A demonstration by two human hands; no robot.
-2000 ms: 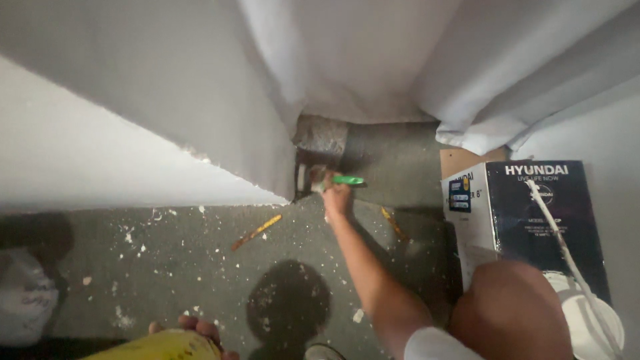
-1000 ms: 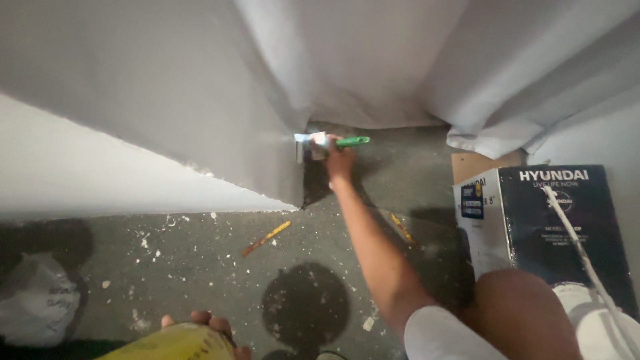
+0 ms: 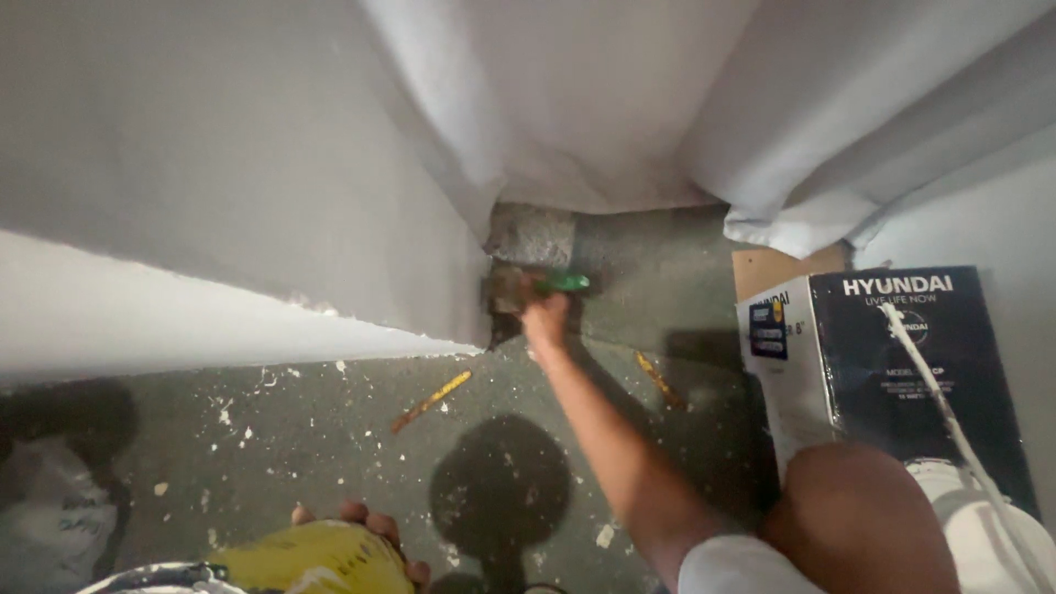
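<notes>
My right hand [image 3: 544,318] grips a green-handled brush [image 3: 565,282] at the lower corner of the white wall [image 3: 388,305]. The brush head points left and is blurred in the dark gap by the wall's end. At the bottom left, the fingers of my left hand [image 3: 384,528] curl around a yellow container [image 3: 318,561] with white smears; its paint-marked rim is partly cut off by the frame's edge. On the floor between my hands lies a narrow yellow-and-brown tool [image 3: 431,401], with a similar one [image 3: 660,381] right of my forearm.
White cloth [image 3: 610,124] hangs ahead down to the floor. A Hyundai carton [image 3: 907,355] stands at right beside my knee, with a white bucket [image 3: 990,528] and a pale stick [image 3: 949,412] near it. A plastic bag [image 3: 54,503] lies at left. White specks dot the grey floor [image 3: 313,445].
My right hand rose with the brush along the wall's end between the first and second frames, and is now lower again. My left hand still holds the yellow container.
</notes>
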